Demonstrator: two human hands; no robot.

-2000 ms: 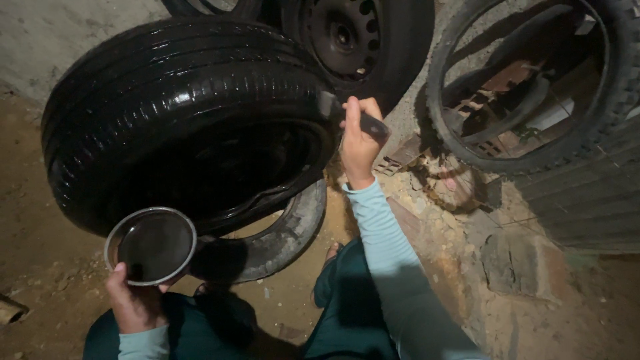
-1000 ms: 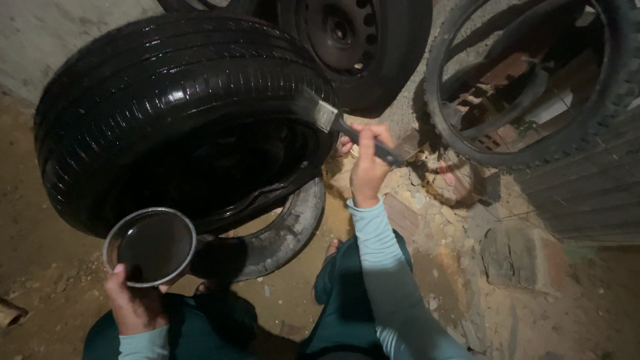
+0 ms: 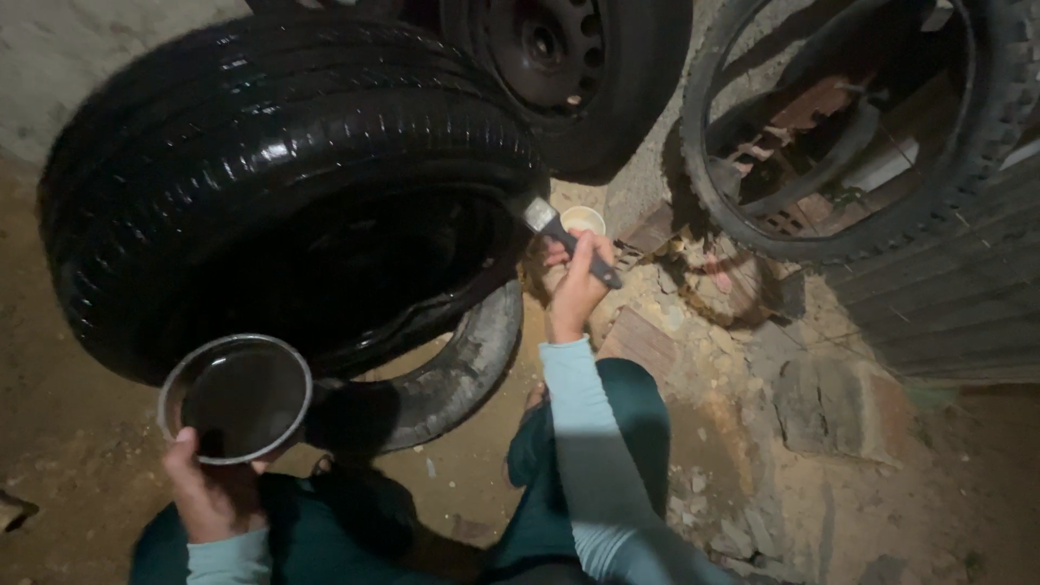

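Note:
A large black car tire (image 3: 276, 154), wet and glossy, fills the left and middle of the head view. My left hand (image 3: 213, 491) holds a round bowl (image 3: 236, 398) of dark liquid at the tire's lower left. Its thumb lies on the rim. My right hand (image 3: 578, 276) grips the dark handle of a paintbrush (image 3: 561, 231) at the tire's right edge. The brush's metal ferrule points up and left toward the sidewall. Its bristles are hard to make out against the black rubber, so contact cannot be told.
Under the big tire lies a worn grey tire (image 3: 455, 382). Behind stands a wheel with a steel rim (image 3: 601, 97). A knobby tire (image 3: 707, 187) is at the upper right, near corrugated sheeting (image 3: 959, 301). A small pale cup (image 3: 583, 219), brick pieces (image 3: 638, 345) and a block (image 3: 821, 406) sit on the ground.
My right hand, still on the brush, has moved from the tire's upper right edge down along its right side. The pale cup now shows behind that hand. The bowl stays in my left hand.

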